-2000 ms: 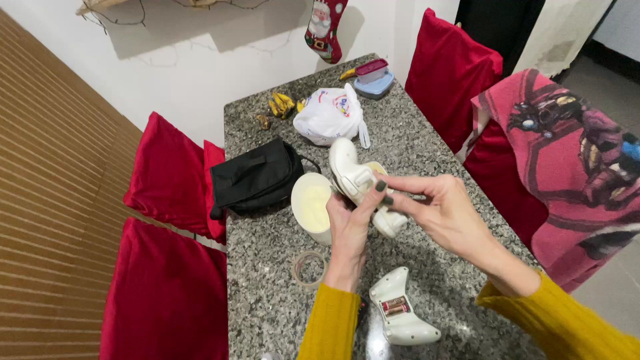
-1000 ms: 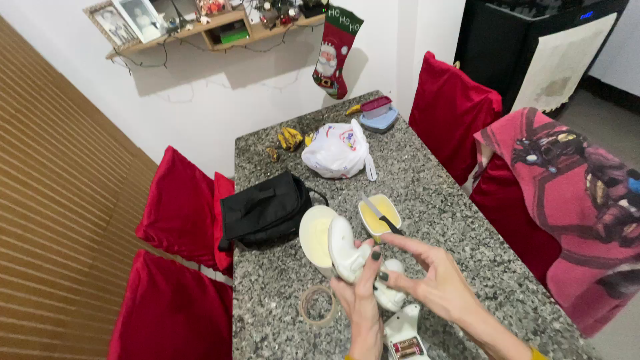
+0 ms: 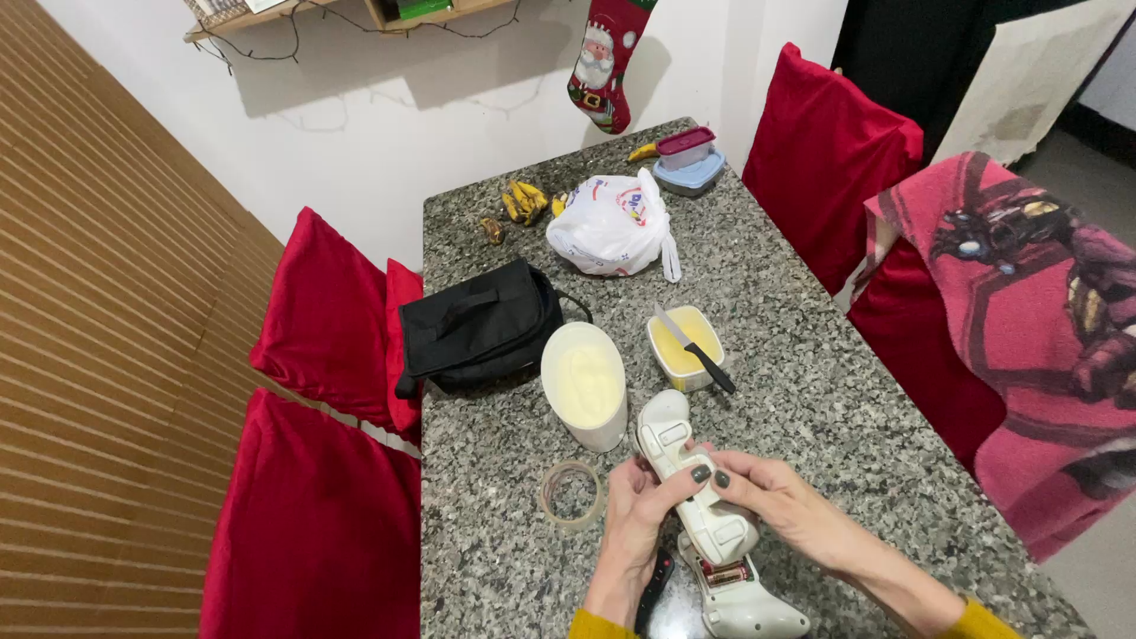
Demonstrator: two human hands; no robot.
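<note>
A white game controller (image 3: 697, 484) is held above the granite table, its trigger edge turned up. My left hand (image 3: 635, 524) grips it from the left, thumb on its middle. My right hand (image 3: 781, 501) holds it from the right, thumb beside the left one. Partly beneath it, a second white controller (image 3: 754, 608) lies with its battery bay open and batteries (image 3: 726, 575) showing. A black remote control (image 3: 655, 590) lies partly hidden by my left wrist. Left of the hands is a roll of clear tape (image 3: 571, 494).
An oval white tub (image 3: 584, 382) and a margarine tub (image 3: 686, 348) with a table knife (image 3: 697, 351) across it stand beyond the hands. Farther off are a black bag (image 3: 479, 328), a white plastic bag (image 3: 612, 226), bananas (image 3: 524, 202) and lidded containers (image 3: 688, 164). Red-covered chairs (image 3: 311, 524) flank the table.
The held controller has been turned so its trigger edge shows, and has moved away from the oval tub. The remote control has come into view.
</note>
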